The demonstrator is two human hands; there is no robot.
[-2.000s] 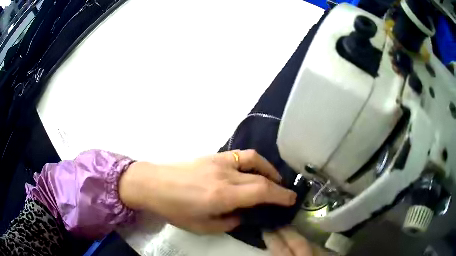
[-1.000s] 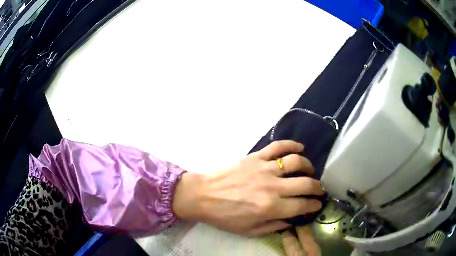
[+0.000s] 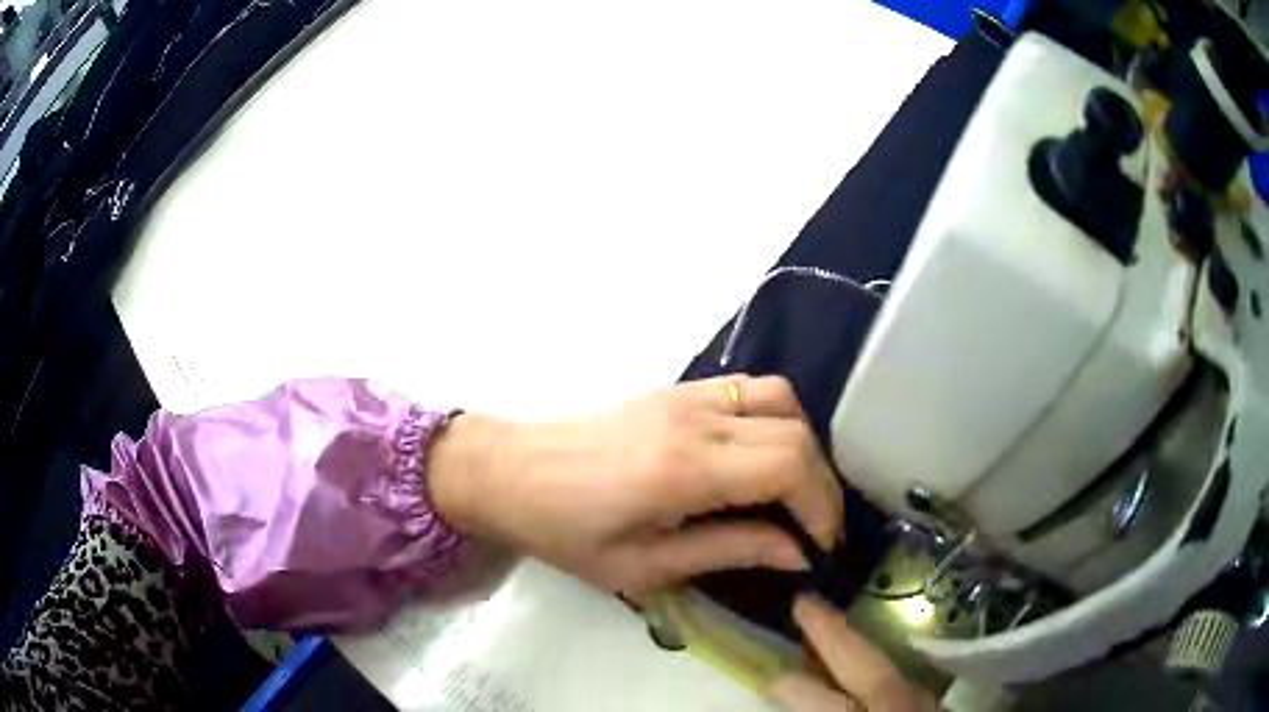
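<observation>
A black strip panel (image 3: 884, 174) runs from the upper right down beside the machine head. A rounded black end flap (image 3: 800, 334) with silver trim (image 3: 796, 271) on its curved edge lies on it. My left hand (image 3: 668, 480), bare with a ring, presses on the flap's near end, fingers bent, fingertips left of the lit needle plate (image 3: 912, 609). My right hand (image 3: 849, 665) shows only as fingers at the bottom edge, touching the cloth's near edge; the rest is cut off. The presser foot and needle area is partly hidden by the machine head.
The white sewing machine head (image 3: 1002, 306) with black knobs fills the right. A white tabletop (image 3: 487, 209) spans the middle. Yellow tape (image 3: 724, 643) borders the machine bed. A black heap with silver glints (image 3: 84, 209) lies at left. A blue bin (image 3: 932, 14) shows at the top.
The view has shifted between frames. Since one second ago, my left hand's thumb has spread from its fingers, uncovering dark cloth and yellow tape; more of my right hand's fingers shows.
</observation>
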